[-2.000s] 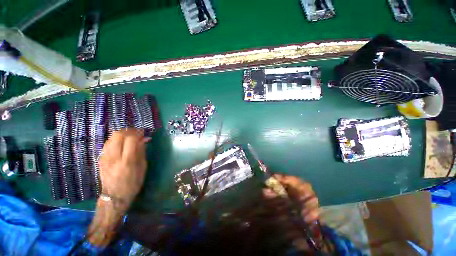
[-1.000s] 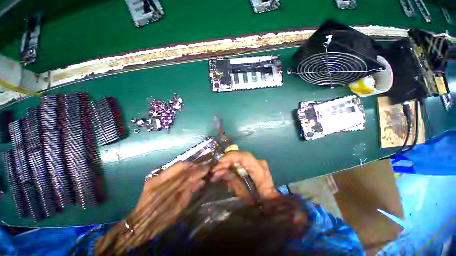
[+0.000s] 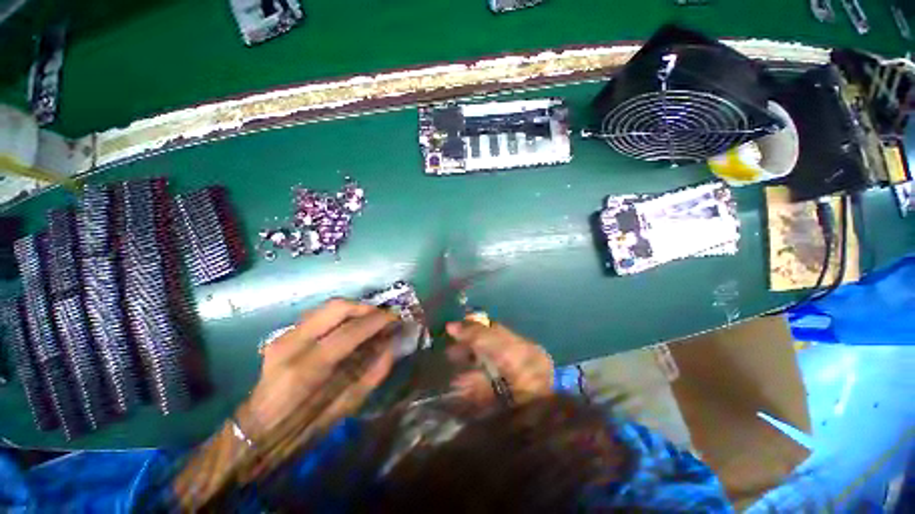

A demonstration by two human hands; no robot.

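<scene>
A circuit board (image 3: 406, 306) lies on the green bench, largely covered by my left hand (image 3: 326, 351). My left fingers are bent over the board; whether they grip it or a small part is hidden. My right hand (image 3: 502, 359) is just right of the board, closed around a slim tool with a pale yellowish grip (image 3: 480, 319), probably a soldering iron. The tool's tip is blurred. Dark hair hides the area below and between my hands. A loose heap of small pinkish-silver components (image 3: 323, 219) lies beyond my left hand.
Dark ribbed component rows (image 3: 100, 301) stand at left. A single board (image 3: 497, 137) and a stack of boards (image 3: 670, 229) lie ahead and right. A black fan (image 3: 682, 125), white cup (image 3: 781, 146) and wooden pad (image 3: 803, 241) are at right. A chipped rail (image 3: 301, 95) borders the conveyor (image 3: 371, 35).
My left hand has moved from the component rows to the board. My right hand has shifted slightly, still holding the tool. The board has turned or moved under my left hand.
</scene>
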